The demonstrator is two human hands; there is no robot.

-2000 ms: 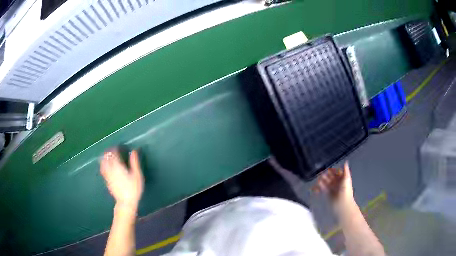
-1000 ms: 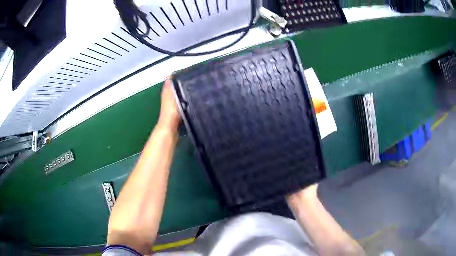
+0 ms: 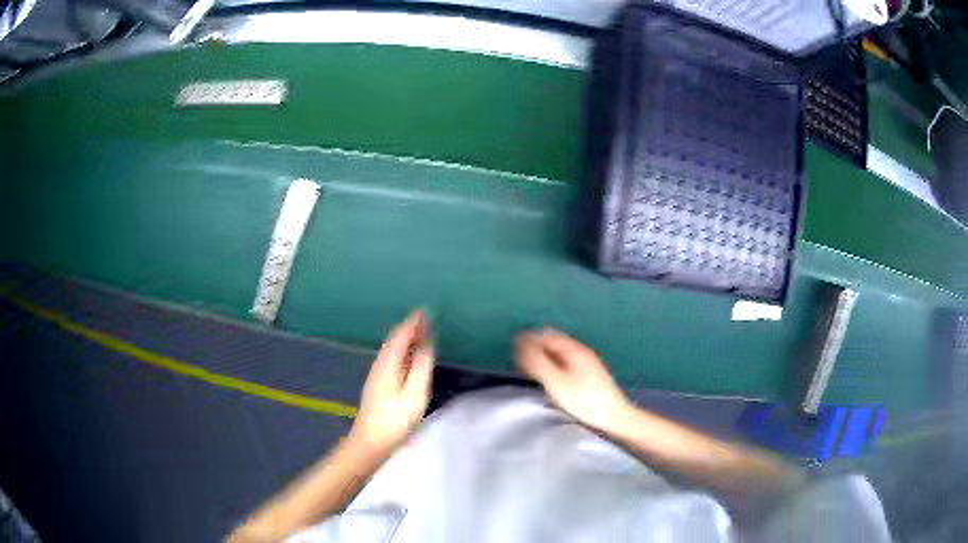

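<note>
A black tray (image 3: 706,175) with rows of small raised bumps stands on the green bench at the right of centre, its left wall dark. My left hand (image 3: 401,371) is at the bench's front edge, fingers a little apart, holding nothing. My right hand (image 3: 568,371) is also near the front edge, blurred, with fingers bent; I see nothing in it. Neither hand touches the tray. A pale strip fixture (image 3: 284,252) with a row of small parts lies on the mat to the left of my left hand.
Another strip (image 3: 231,93) lies farther back at the left. A strip (image 3: 830,350) lies at the right by the front edge. A white piece (image 3: 756,311) shows at the tray's lower edge. A dark perforated tray (image 3: 836,111) stands behind at right. A blue stool (image 3: 849,430) is below the bench.
The black tray was between my hands one second ago; now it stands farther back and right, let go. Both hands have come back to the front edge. The view has turned.
</note>
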